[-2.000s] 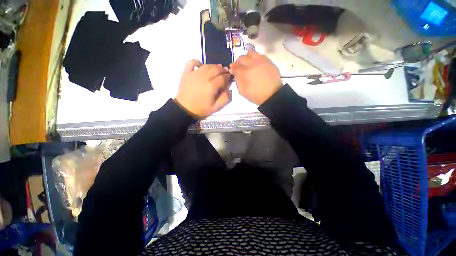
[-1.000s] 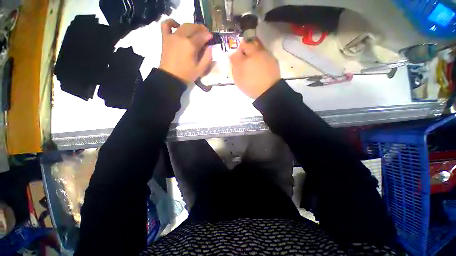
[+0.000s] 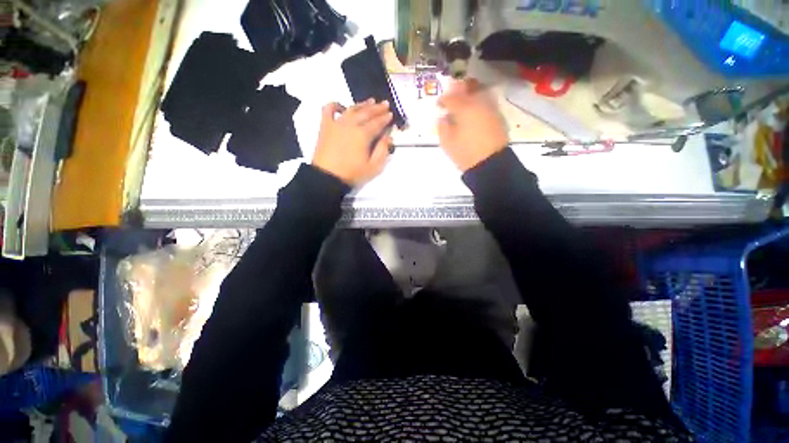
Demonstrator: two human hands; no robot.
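Observation:
A black fabric piece (image 3: 368, 78) with a light line along its right edge lies tilted on the white table, left of the needle area. My left hand (image 3: 355, 141) is on its lower end, fingers bent over it; the fingertips partly hide it. My right hand (image 3: 471, 123) is blurred, just below and right of the presser foot (image 3: 428, 80), apart from the piece. Whether it holds anything small cannot be told. Flat black cut pieces (image 3: 210, 91) overlap at the left. A bunched black pile (image 3: 292, 30) lies behind them.
The white machine head (image 3: 640, 43) stands at upper right, with red scissor handles (image 3: 551, 80) under it. Pink-handled snips (image 3: 578, 148) lie right of my right hand. A ruler strip (image 3: 259, 212) runs along the front edge. A blue basket (image 3: 711, 346) is at lower right.
The black piece now lies left of the needle with my left hand at its lower end. My left hand has moved down and my right hand slightly right. The camera view has shifted.

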